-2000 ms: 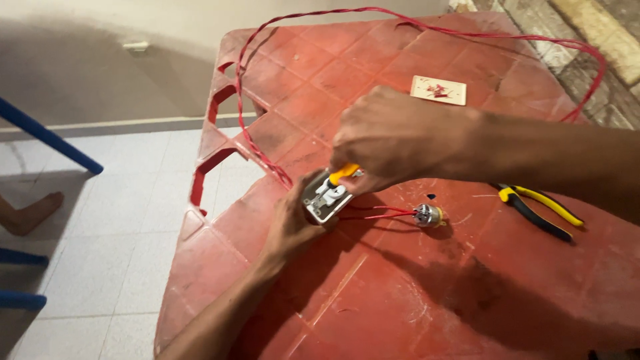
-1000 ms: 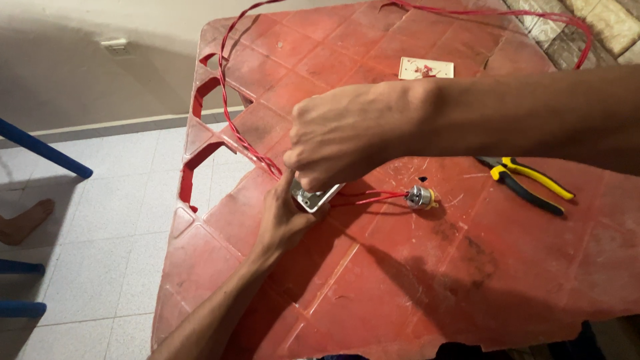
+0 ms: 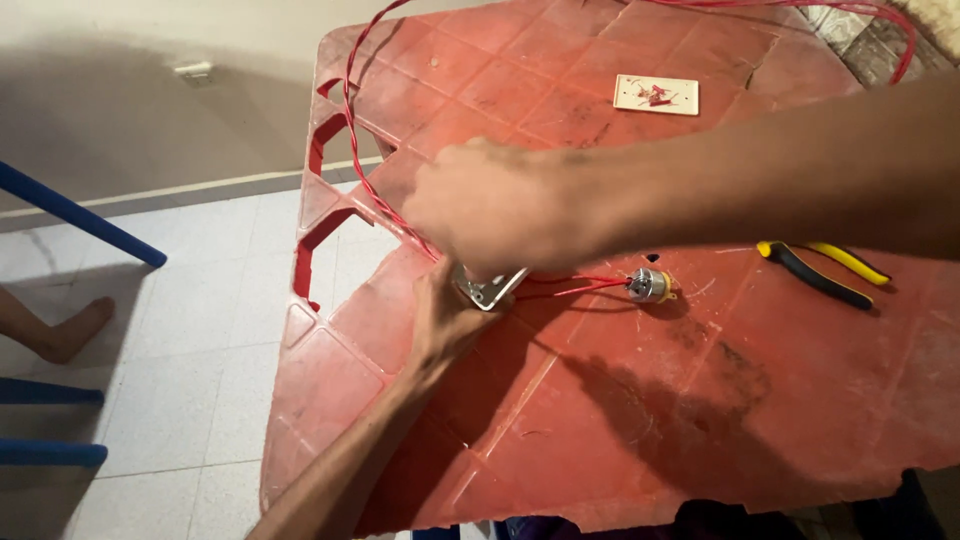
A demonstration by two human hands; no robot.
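My left hand (image 3: 442, 315) grips a small white electrical box (image 3: 489, 291), whose near corner shows with metal parts inside. My right hand (image 3: 495, 202), blurred, is over the box's far side and hides most of it. Its fingertips and whatever they may hold are out of sight. Red wires (image 3: 577, 285) run from the box to a round metal fitting with a yellow base (image 3: 649, 286) on the table. A twisted red cable (image 3: 363, 172) reaches the box from the upper left.
On the worn red plastic table (image 3: 645, 420), which has cut-outs along its left edge, lie yellow-black pliers (image 3: 821, 277) and a cream plate (image 3: 656, 95) with red scraps. Blue legs (image 3: 82, 214) and a person's bare foot (image 3: 82, 330) are at the left.
The yellow-handled tool seen in my right hand two seconds ago is no longer visible. That hand now covers more of the box. My left hand still holds the box.
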